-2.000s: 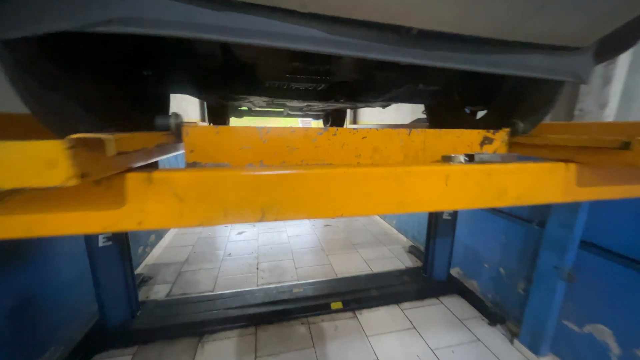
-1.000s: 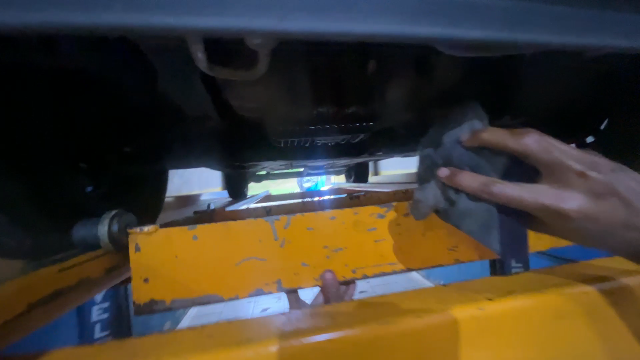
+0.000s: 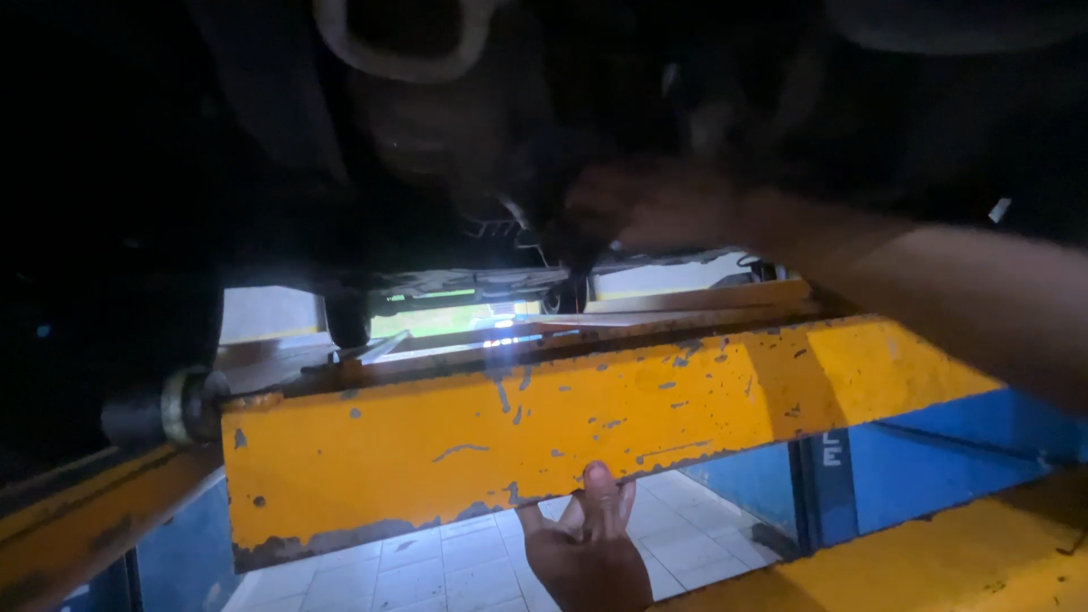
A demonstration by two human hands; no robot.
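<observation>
From the right, my right forearm reaches up into the dark under a raised vehicle [image 3: 425, 161]. My right hand [image 3: 637, 204] is blurred and dim; a dark bunched shape at its fingertips appears to be the cloth [image 3: 552, 183], close to the underside parts. Below, my left hand [image 3: 591, 544] grips the lower edge of a chipped yellow steel beam [image 3: 476, 433] of the lift, thumb on its front face and fingers partly hidden behind it.
A round lift fitting [image 3: 183, 408] sits at the beam's left end. Another yellow beam [image 3: 918, 552] crosses the lower right. A metal loop [image 3: 408, 72] hangs above. Blue panels [image 3: 926, 467] and a tiled floor [image 3: 442, 552] lie below; wheels show farther back.
My right hand has moved left and deeper under the vehicle from the beam's right part, where it held the grey cloth. My left hand remains at the beam's lower edge. The view has come closer.
</observation>
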